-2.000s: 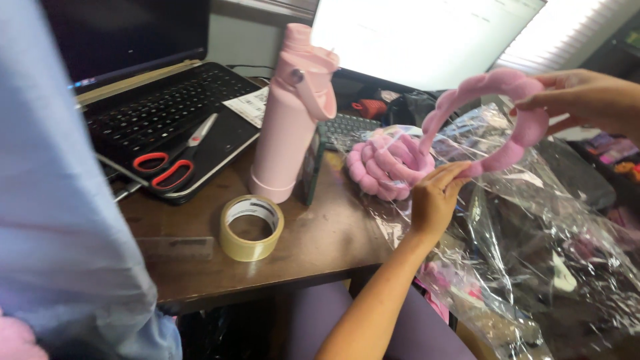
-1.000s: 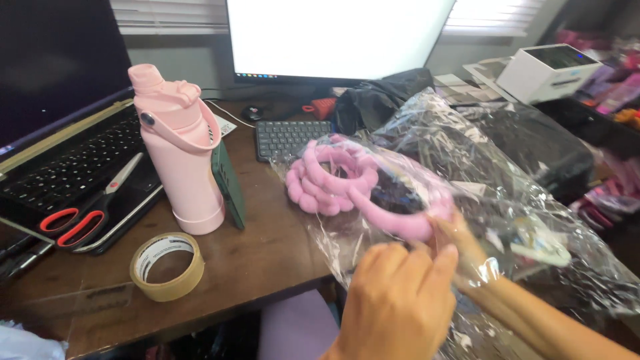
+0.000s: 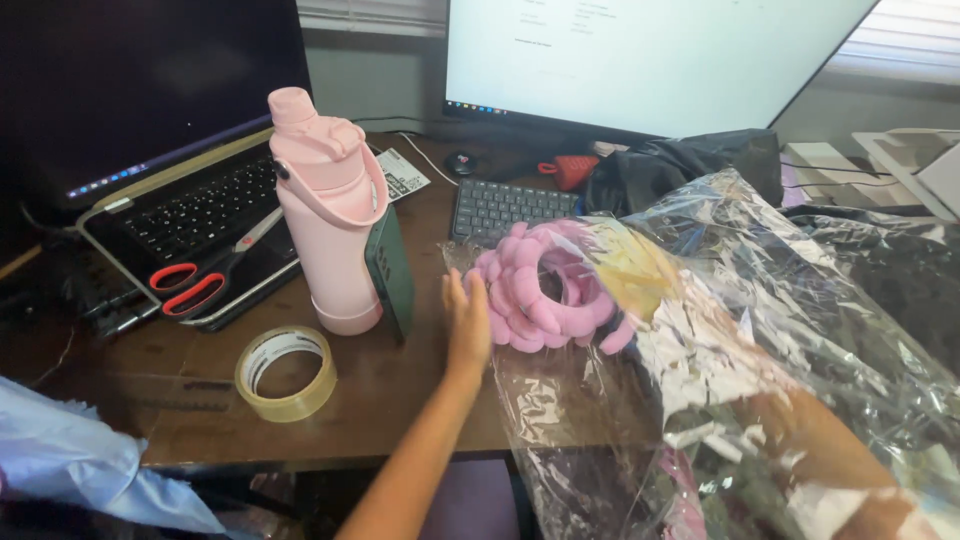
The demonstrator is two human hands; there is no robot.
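Observation:
Several pink padded headbands [image 3: 525, 289] lie in a pile on the dark desk, partly in a clear plastic bag [image 3: 720, 300]. My left hand [image 3: 469, 319] touches the left side of the pile, fingers upright and not closed round anything that I can make out. Inside the bag, under its shiny film, my right hand [image 3: 637, 274] reaches to the right side of the pile; glare and plastic hide its fingers, so its grasp is unclear. One more pink band end shows below that hand.
A pink water bottle [image 3: 322, 225] stands left of the pile, a dark green phone [image 3: 391, 270] leaning on it. A roll of clear tape [image 3: 287, 375] lies nearer. Red-handled scissors [image 3: 214, 274] rest on a laptop [image 3: 202, 202]. Behind are a keyboard [image 3: 510, 206] and a monitor [image 3: 637, 60].
The pink headband that both hands held up two seconds ago is now down at the pile. My right hand has gone into the clear bag; my left hand has moved to the pile's left side.

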